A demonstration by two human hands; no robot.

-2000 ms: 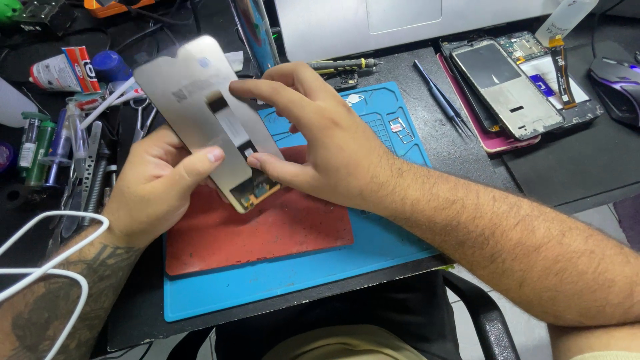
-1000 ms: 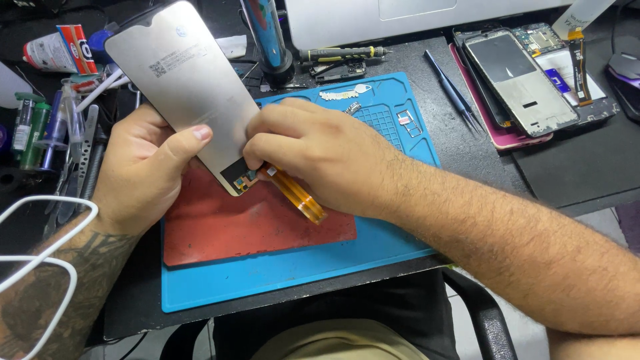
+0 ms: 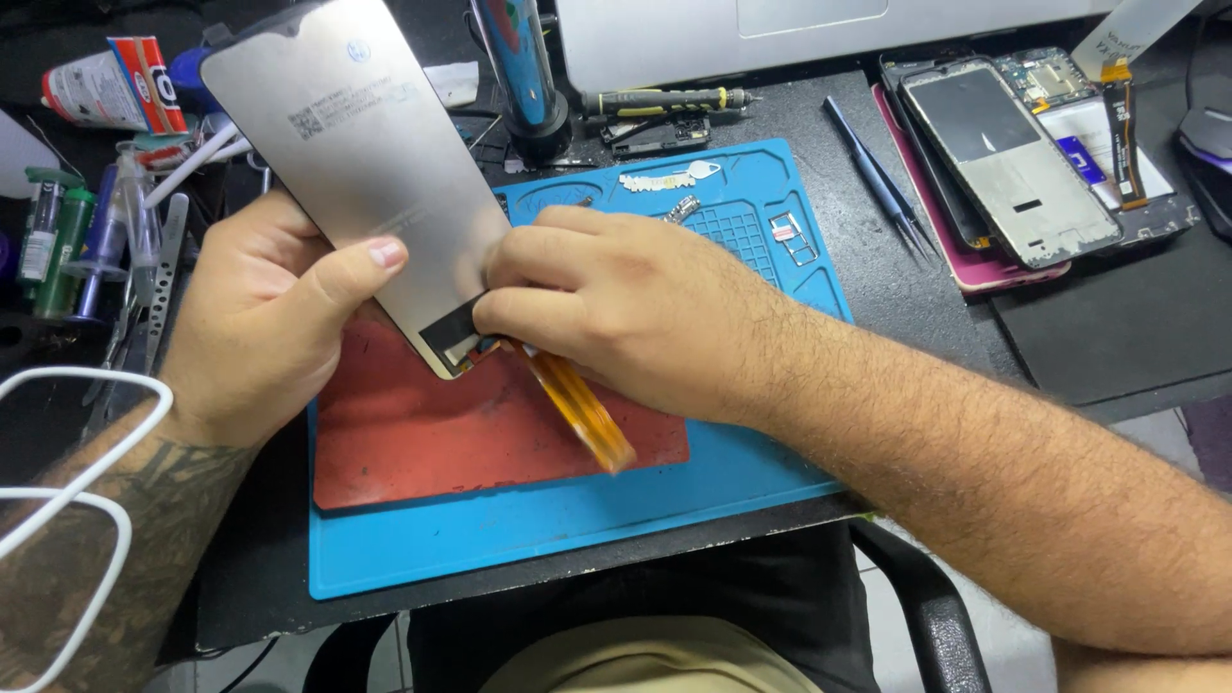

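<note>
My left hand [image 3: 279,289] grips a phone display assembly [image 3: 385,164] by its edge, thumb on the silvery back, which bears small writing and a printed code. The display tilts over a red mat [image 3: 462,443] that lies on a blue silicone repair mat [image 3: 577,534]. At the display's lower end the fingers of my right hand [image 3: 616,298] are closed around the area beside the black strip. An orange flex cable [image 3: 582,409] sticks out from beneath those fingers, its free end over the red mat. My right fingertips and what they pinch are hidden.
Blue tweezers [image 3: 876,178] and a phone frame [image 3: 1011,164] on stacked phone parts lie at right. Behind are a yellow-black screwdriver [image 3: 669,101] and a laptop [image 3: 674,43]. Syringes [image 3: 101,241] and tools crowd the left. A white cable [image 3: 125,375] loops over my left forearm.
Two seconds ago my right fingers were spread over the display's back; now they are bunched at its lower end. The orange flex cable, folded against the back earlier, now hangs outward.
</note>
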